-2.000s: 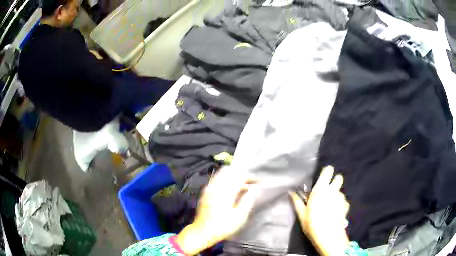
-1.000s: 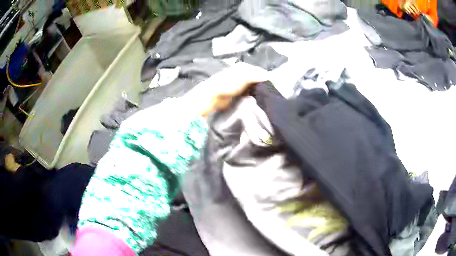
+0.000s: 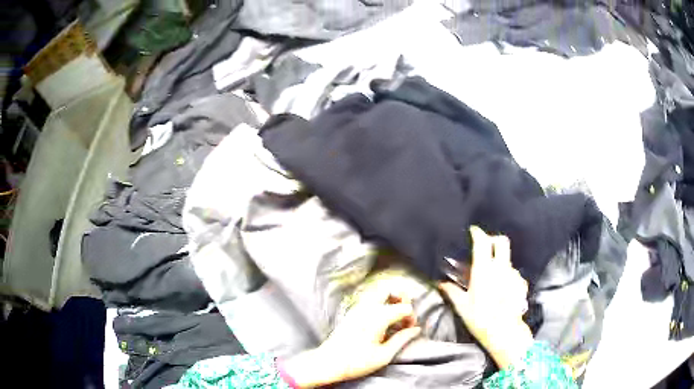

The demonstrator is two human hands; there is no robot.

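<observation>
A dark denim jacket lies spread in front of me, with its matt black panel (image 3: 396, 171) at the upper right and its pale grey inside (image 3: 281, 243) at the left. Yellow-gold embroidery shows near my left hand (image 3: 373, 327), whose curled fingers grip the grey cloth. My right hand (image 3: 491, 292) lies at the edge of the black panel, fingers partly bent. A small metallic tip, perhaps thread snips (image 3: 455, 267), shows between its thumb and forefinger; most of it is hidden by the fingers.
Dark garments are heaped at the left (image 3: 144, 247), with more along the back and at the right (image 3: 662, 266). The white table top (image 3: 571, 114) shows at the upper right. A long grey-beige plastic tub (image 3: 65, 190) stands at the far left, with dark clothing below it.
The view has shifted. The jacket is turned, its black panel now across the upper middle. My left arm has drawn back from its far reach and both hands are at the near part of the jacket.
</observation>
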